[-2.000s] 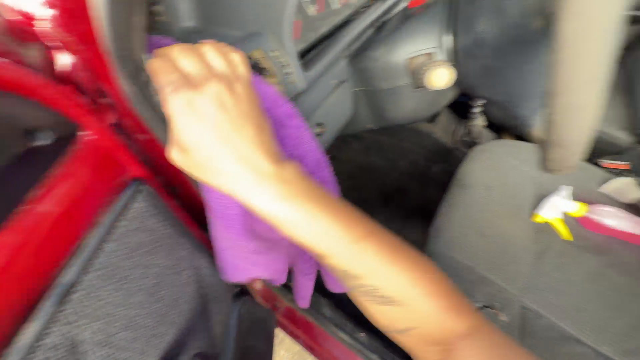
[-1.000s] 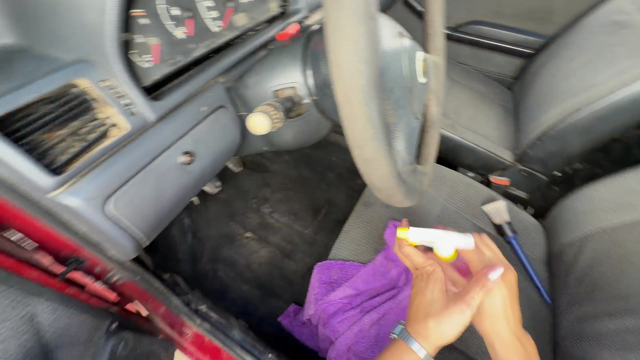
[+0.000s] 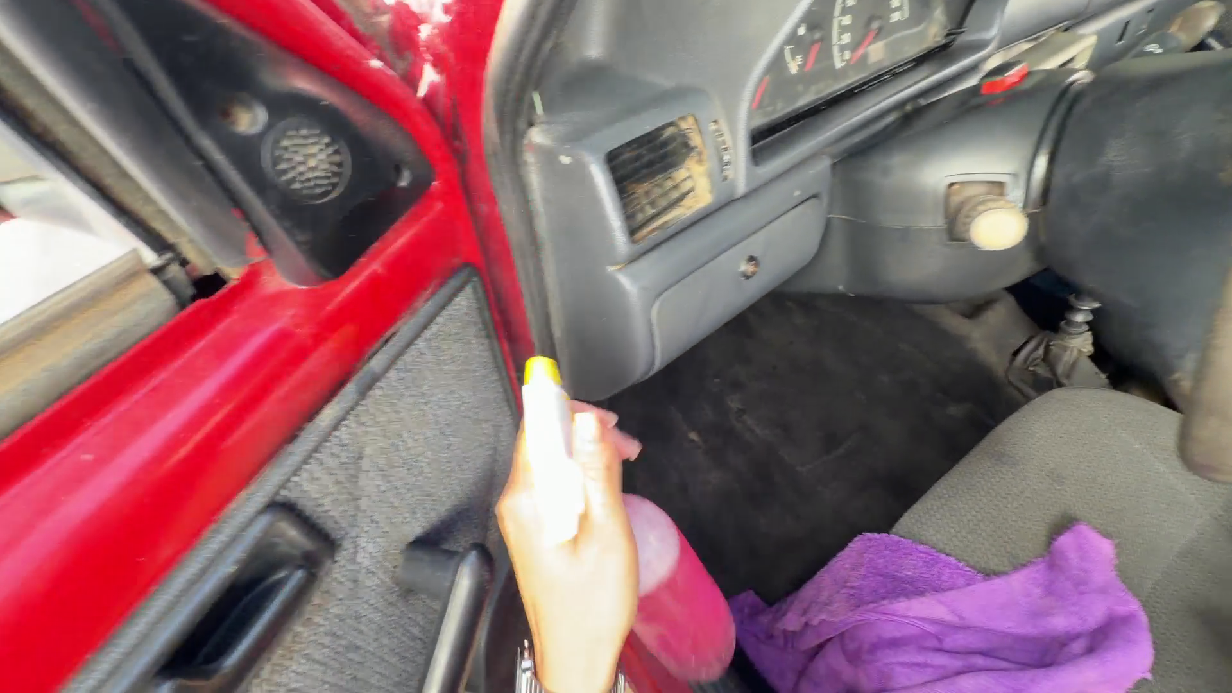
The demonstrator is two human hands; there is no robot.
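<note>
My left hand, with a metal band at its wrist, is closed around the neck of a spray bottle holding pink liquid. Its white trigger head has a yellow nozzle pointing away from me. The bottle is between the door and the dashboard's lower left corner, below the dusty air vent. A purple microfibre cloth lies crumpled on the front edge of the grey driver's seat, to the right of the bottle. My right hand is out of sight.
An open red car door with a grey fabric panel, pull handle and window crank stands at left. The steering column stalk sticks out at right. The dark floor mat lies below the dashboard.
The cloth was in my right hand at the dashboard, then lay on the seat. Both hands were at the spray bottle; now my left hand holds it near the door. The view has swung left.
</note>
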